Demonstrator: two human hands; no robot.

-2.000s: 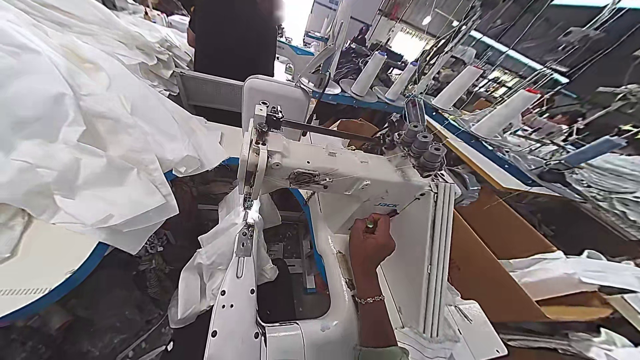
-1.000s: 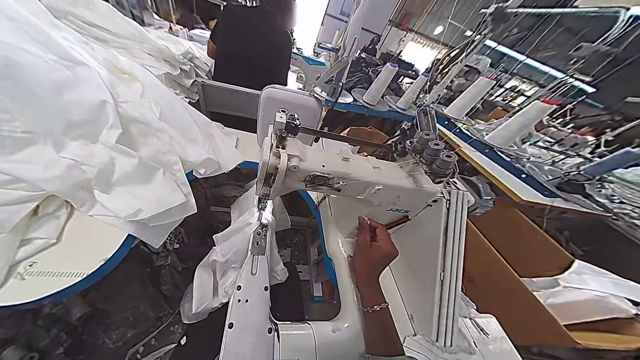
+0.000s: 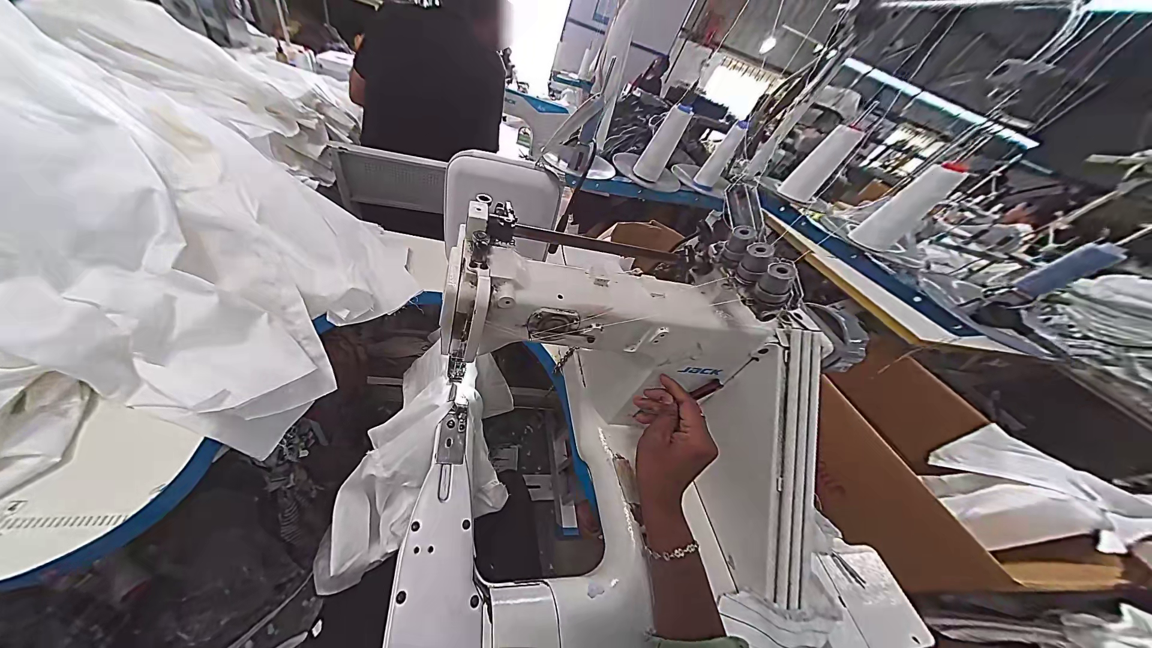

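Note:
A white Jack feed-off-the-arm sewing machine (image 3: 630, 306) fills the middle of the view. My right hand (image 3: 675, 432), with a bracelet at the wrist, is raised before the machine's body, its fingers bent; a dark, slim object (image 3: 706, 389) shows just behind the fingers, and whether the hand grips it cannot be told. White fabric (image 3: 396, 468) hangs around the narrow lower arm below the lit needle area (image 3: 457, 387). My left hand does not show.
A heap of white fabric (image 3: 180, 216) covers the blue-edged table (image 3: 99, 468) at left. Thread cones (image 3: 909, 205) stand on a bench at upper right. An open cardboard box (image 3: 900, 486) with white pieces is at right. A person in black (image 3: 432, 81) is beyond the machine.
My right hand stays in front of the machine's body; its fingers have shifted their pose. The fabric at the needle area hangs much as before.

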